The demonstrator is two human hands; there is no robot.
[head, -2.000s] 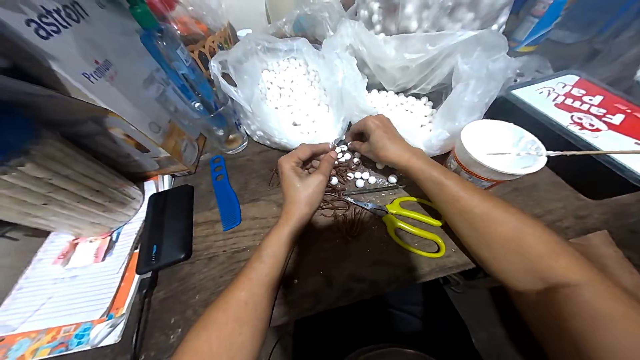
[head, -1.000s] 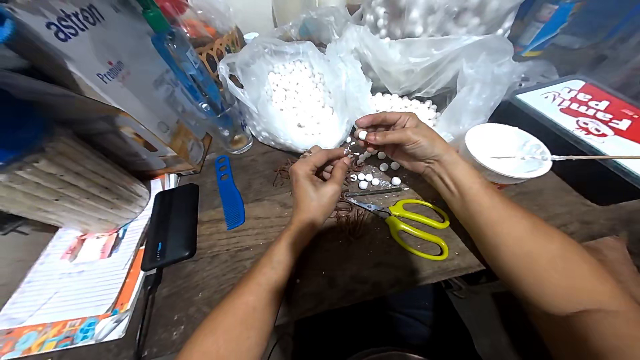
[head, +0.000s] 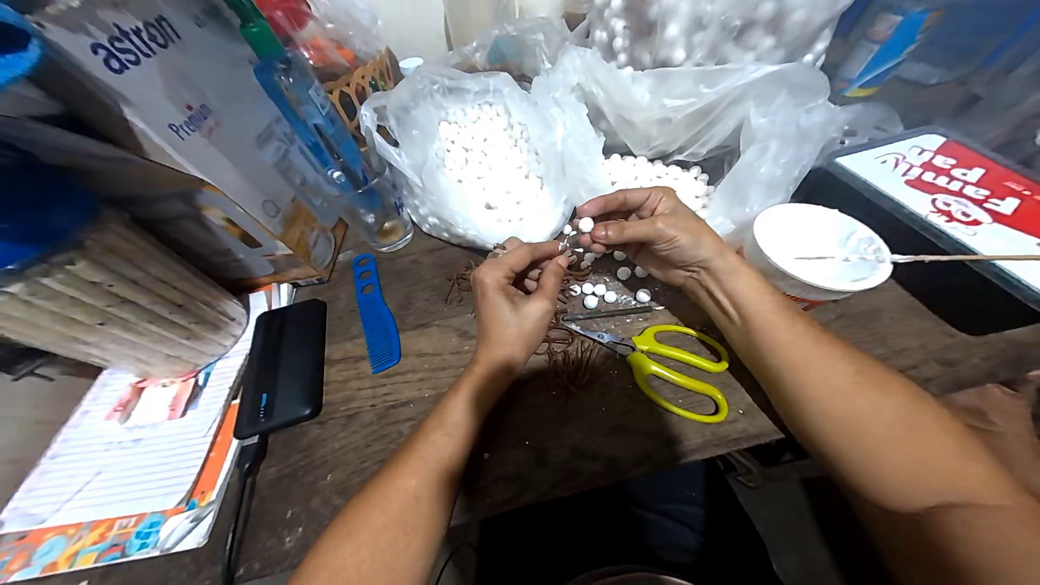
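Observation:
My left hand (head: 520, 296) pinches a small piece with thin ends and white tips, too small to name surely. Close beside it, my right hand (head: 658, 236) holds a small white ball (head: 586, 225) between thumb and fingertips. Loose white balls (head: 600, 290) lie under and beside the hands, near a thin dark green stick (head: 609, 313). Scissors with yellow-green handles (head: 678, 372) rest just below, blades pointing left. Brown wire-like loops (head: 573, 361) are scattered around the blade tips. Behind the hands, open plastic bags (head: 390, 154) hold many white balls.
At right stand a white tub (head: 821, 244) with a stick across it and a dark box with a red-and-white lid (head: 959, 191). A blue comb (head: 378, 317), black power bank (head: 284, 366), glass (head: 388, 223), papers (head: 122, 463) and cartons (head: 187, 106) occupy the left.
Two seconds ago both hands were close together over the balls. My right hand has since lifted a white ball into view, and it now holds that ball nearer the left fingertips than a second ago.

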